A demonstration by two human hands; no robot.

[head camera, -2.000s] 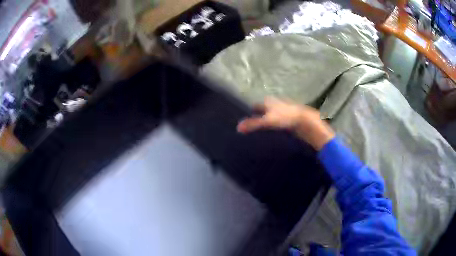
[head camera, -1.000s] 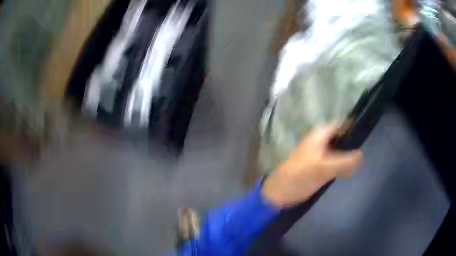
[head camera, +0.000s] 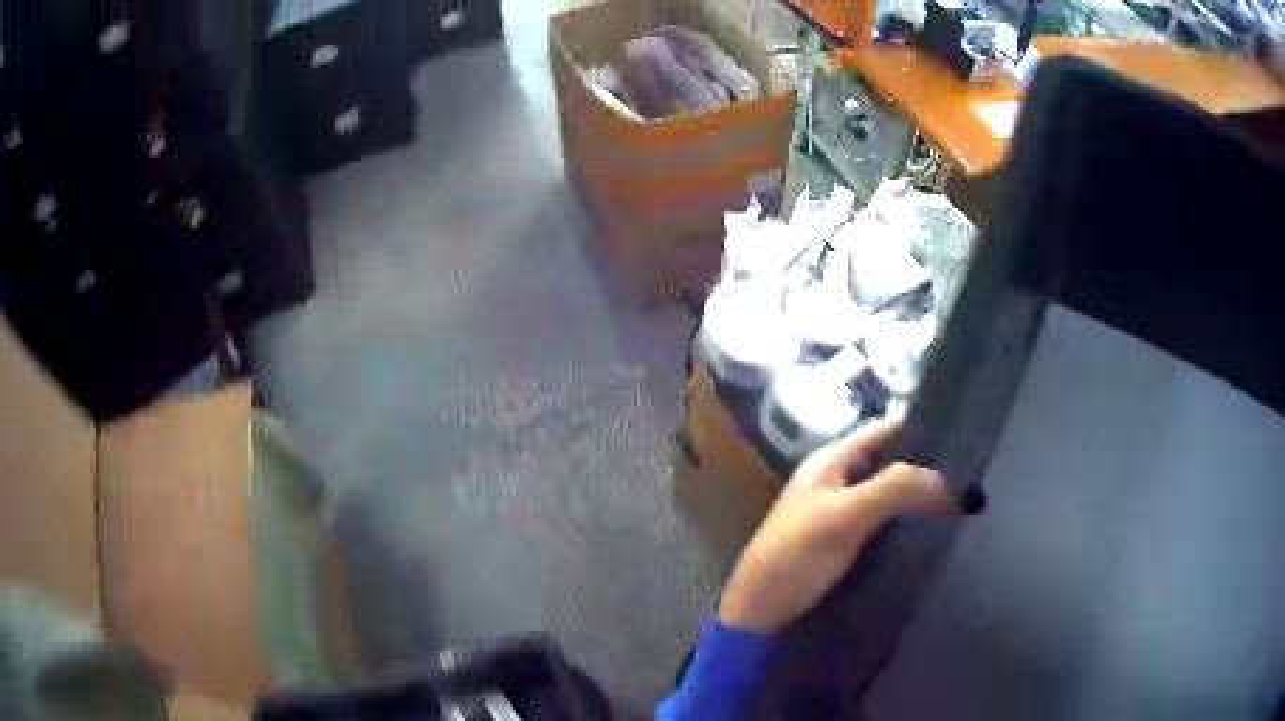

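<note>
A large black turnover bin (head camera: 986, 352) is tilted at the right, cut off by the picture's edge. A pale sheet (head camera: 1127, 521) lies on its bottom. My left hand (head camera: 832, 528), bare with a blue sleeve, grips the bin's left rim; the thumb is on the inner side and the other fingers are partly hidden. A small blurred skin-toned patch shows at the top right corner beyond the bin; I cannot tell whether it is my right hand.
Stacked black bins (head camera: 169, 211) stand at the left over grey floor (head camera: 465, 352). Open cartons stand at lower left (head camera: 176, 535) and top centre (head camera: 677, 183). A carton of white items (head camera: 817, 402) is beside my left hand. An orange-edged bench (head camera: 930, 99) is behind.
The view has swung from the green-grey sheeting to the floor and cartons. The bin has moved from lower left to the right side, and my left hand remains on its rim since one second ago.
</note>
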